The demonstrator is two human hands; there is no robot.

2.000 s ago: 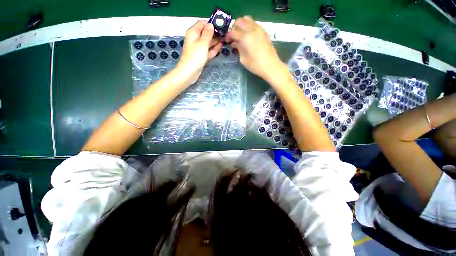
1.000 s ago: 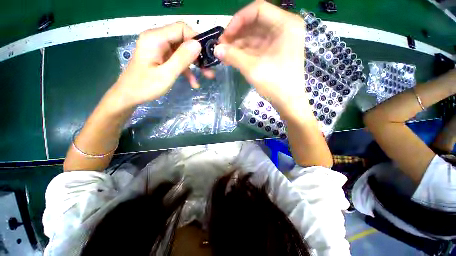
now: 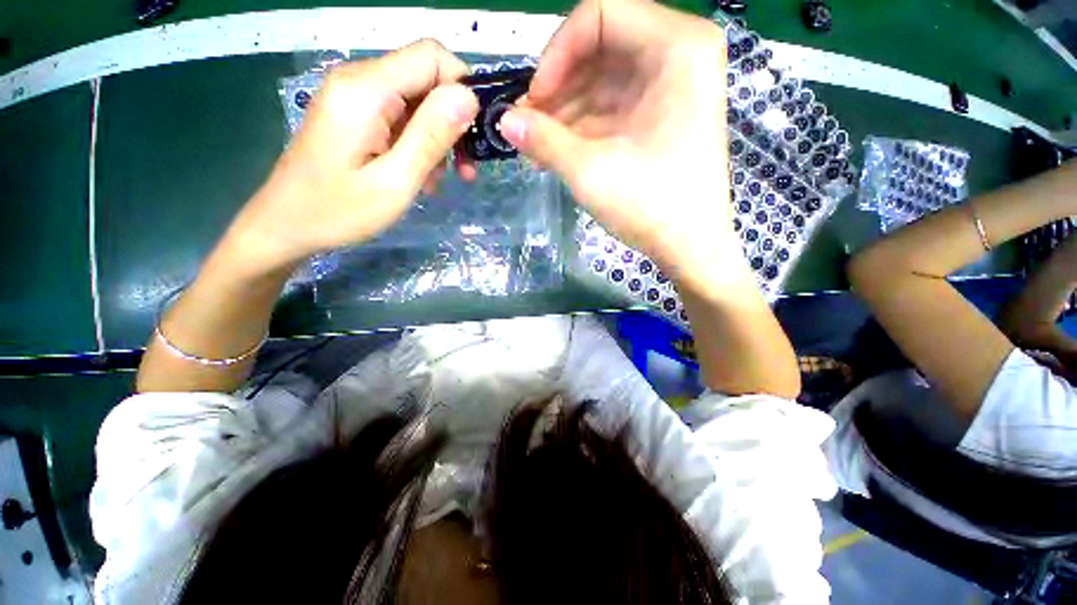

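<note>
A small black rectangular camera housing (image 3: 496, 115) with a round lens opening is held up before me, above the far part of the bench. My left hand (image 3: 376, 148) grips its left end between thumb and fingers. My right hand (image 3: 626, 130) holds its right side, with the thumb pressed on the round lens face. Whether a separate lens part lies under the thumb cannot be told. The clear plastic blister tray (image 3: 443, 242) lies below and behind my hands, which hide much of its far rows; a few dark rounds show at its far edge.
Clear sheets packed with dark round parts (image 3: 785, 177) lie tilted at the right, partly behind my right forearm. A smaller sheet (image 3: 915, 177) lies farther right, near a coworker's arm (image 3: 945, 278). Black units (image 3: 816, 15) sit beyond the curved white strip (image 3: 266, 32).
Both hands have brought the housing nearer and lower than two seconds ago. Since one second ago they have barely moved, with the right thumb still at the lens. Units beyond the strip have shifted right.
</note>
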